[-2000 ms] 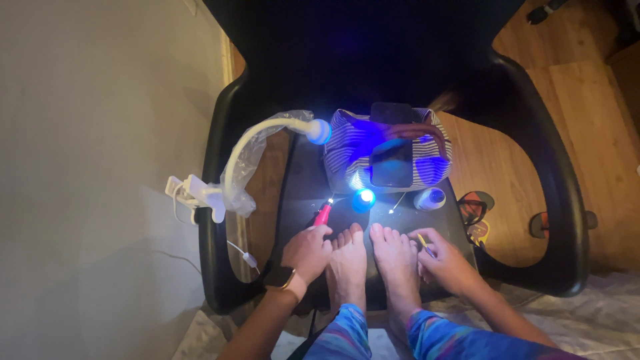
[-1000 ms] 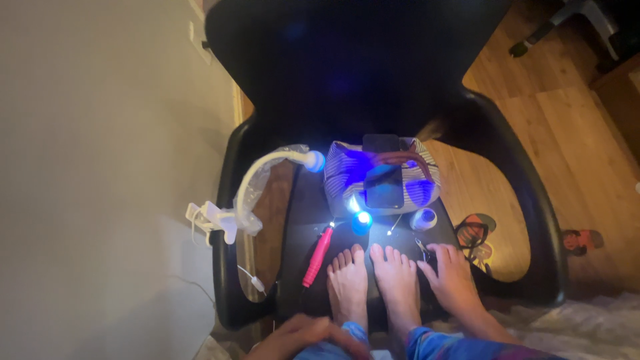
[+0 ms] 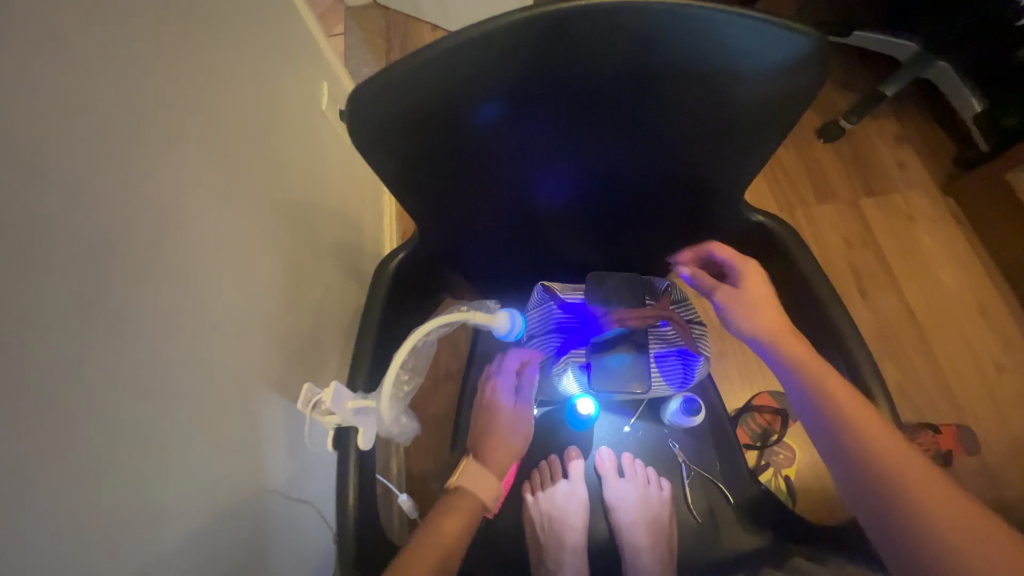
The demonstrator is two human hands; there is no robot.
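Observation:
My left hand (image 3: 506, 404), blurred, reaches over the chair seat beside the left end of a striped fabric bag (image 3: 552, 328); it hides part of a pink tool (image 3: 507, 486), and whether it touches anything is unclear. Above the bag's right end, my right hand (image 3: 724, 288) is raised with curled fingers and nothing visible in it. A dark phone (image 3: 618, 364) leans on the bag near its brown handles (image 3: 680, 320). In front stand a small lit blue lamp (image 3: 582, 410) and a white bottle (image 3: 684, 410). Cuticle nippers (image 3: 694, 478) lie right of the two bare feet (image 3: 636, 496).
A white gooseneck lamp (image 3: 404, 352) in clear plastic is clipped to the left armrest of the black chair (image 3: 576, 144). Its cable hangs below. A wall (image 3: 176, 240) rises on the left. Sandals (image 3: 764, 424) lie on the wood floor, and another chair's leg (image 3: 880, 96) stands at upper right.
My right hand has left the nippers beside the foot and risen to the bag's right end. My left hand, low in the view one second ago, has moved up past the pink tool.

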